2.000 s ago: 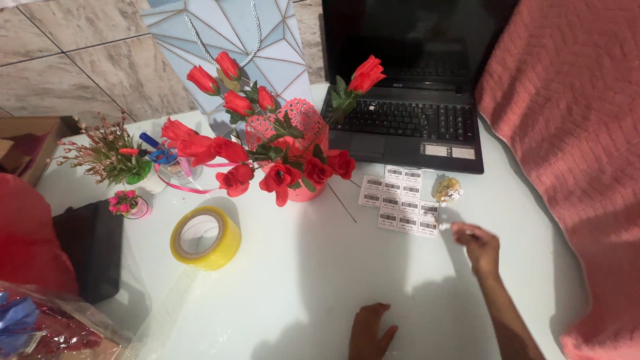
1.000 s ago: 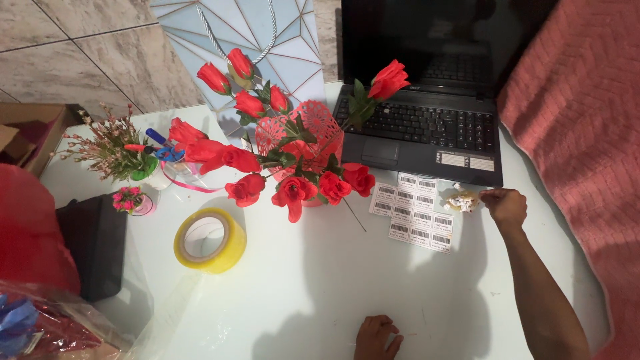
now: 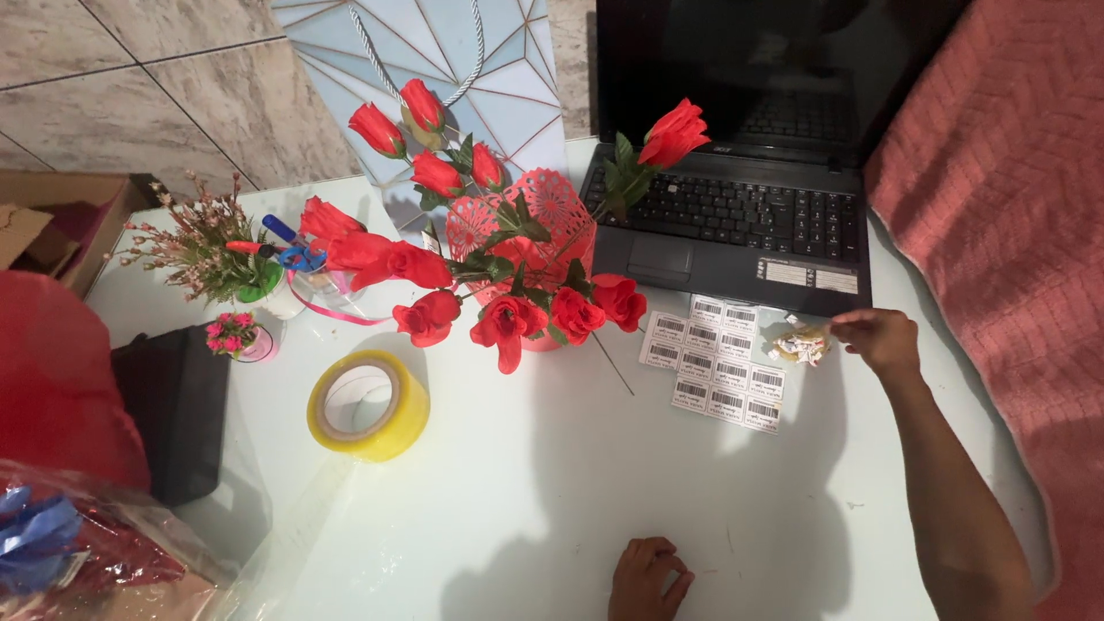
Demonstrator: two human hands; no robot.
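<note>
My right hand (image 3: 878, 338) is at the right side of the white table, thumb and forefinger pinched at the edge of a small heap of paper scraps (image 3: 802, 345); whether a scrap is between them I cannot tell. Left of the heap lie barcode labels (image 3: 716, 366) in a stepped block, just below the laptop (image 3: 733, 224). My left hand (image 3: 651, 580) rests at the table's near edge, fingers curled and a little apart, holding nothing visible. Red artificial roses (image 3: 509, 323) spread from a red openwork holder (image 3: 552, 216) left of the labels.
A yellow-edged roll of clear tape (image 3: 368, 405) lies left of centre. Behind it stand small potted artificial plants (image 3: 194, 246) and blue-handled scissors (image 3: 302, 257). A patterned gift bag (image 3: 509, 78) is at the back, a black flat object (image 3: 177, 414) at left, a pink textured cloth (image 3: 992, 216) at right.
My right hand has moved from beside the lower right of the labels to the paper heap beside the laptop's front corner. My left hand has stayed near the front edge.
</note>
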